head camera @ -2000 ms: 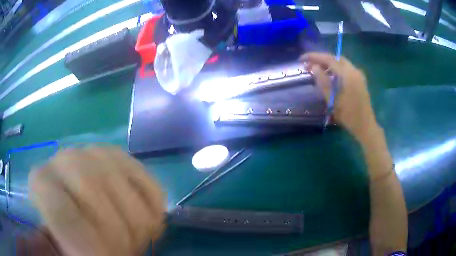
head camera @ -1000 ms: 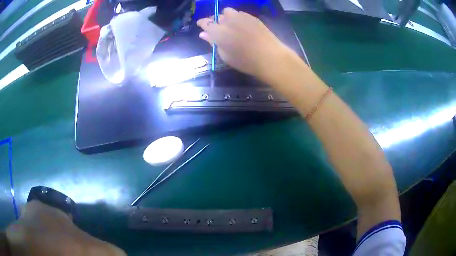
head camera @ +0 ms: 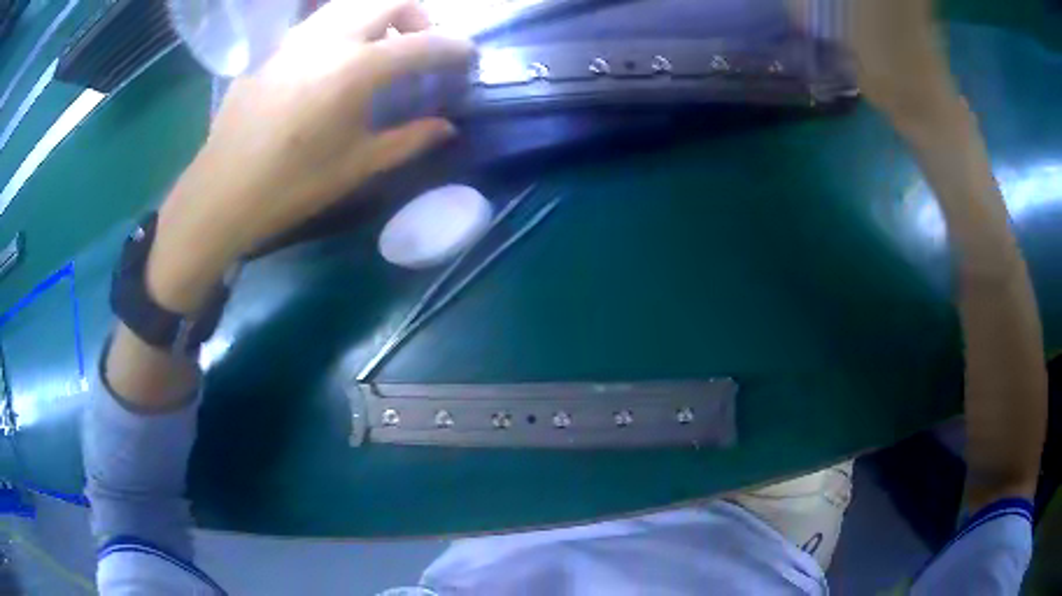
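Observation:
A long grey bar with small round silver studs (head camera: 629, 72) lies at the top on the black board. My left hand (head camera: 309, 122), with a dark wristband, is at its left end, thumb and fingers apart around that end; whether they grip it is unclear. My right hand (head camera: 868, 41) is a blur at the bar's right end, cut off by the top edge. Whether it holds anything cannot be seen. A second, shorter studded bar (head camera: 594, 417) lies flat on the green mat near the front edge. The blue stick is not visible.
A white disc (head camera: 436, 226) and thin tweezers (head camera: 464, 275) lie on the green mat (head camera: 722, 268) between the two bars. A ribbed dark block (head camera: 122, 44) is at the back left. Blue tape (head camera: 79, 326) marks the mat at left.
The view has tilted downward. My left hand has moved from the lower left up to the upper bar's left end. My right hand has moved towards that bar's right end.

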